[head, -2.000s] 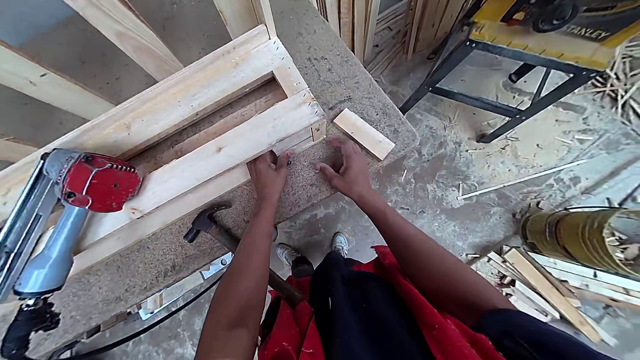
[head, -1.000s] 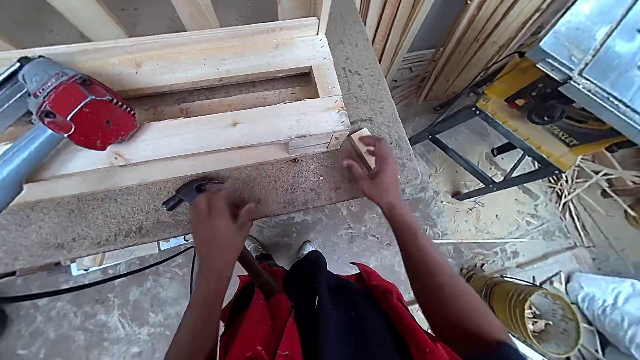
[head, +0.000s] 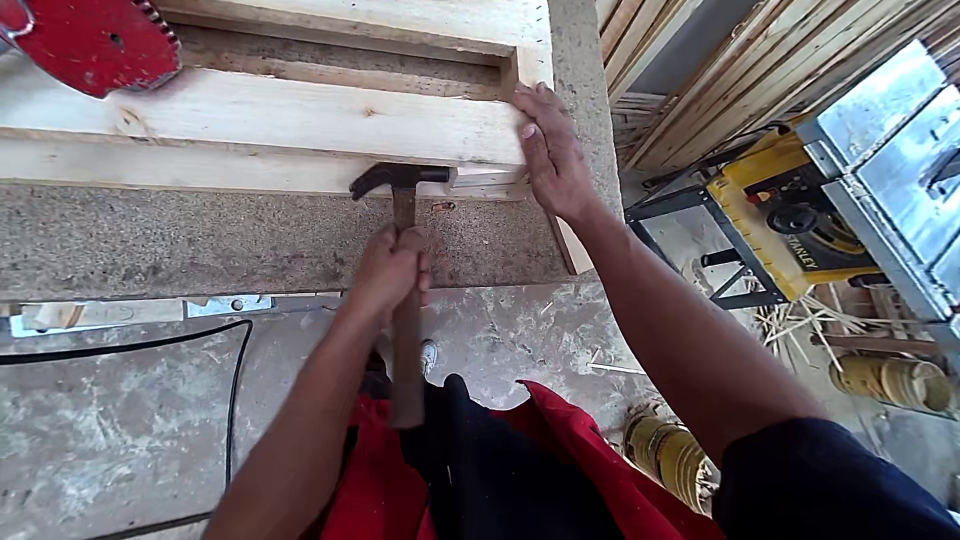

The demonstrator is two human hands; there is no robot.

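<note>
My left hand point(head: 394, 270) is closed around the wooden handle of a claw hammer point(head: 405, 178). The hammer's face is at the inner end of a short wood block point(head: 484, 178), tucked under the front board near the frame's right corner. My right hand point(head: 553, 154) rests with fingers apart on the right end of the wooden frame point(head: 322, 120), its fingertips over the corner. Part of a nail gun with a red round magazine or housing point(head: 97, 41) lies on the frame at upper left. A loose wood block point(head: 576, 244) sits at the bench's front right corner.
The frame lies on a rough workbench point(head: 225, 240). At right stands a yellow Stanley table saw point(head: 795, 225). Boards point(head: 697, 82) lean behind it. Buckets point(head: 667, 457) with wood scraps and a black cable point(head: 238, 375) are on the floor.
My left hand has taken up the hammer, which lay on the bench, and brought its head to the frame. My right hand has moved from the loose block onto the frame's corner.
</note>
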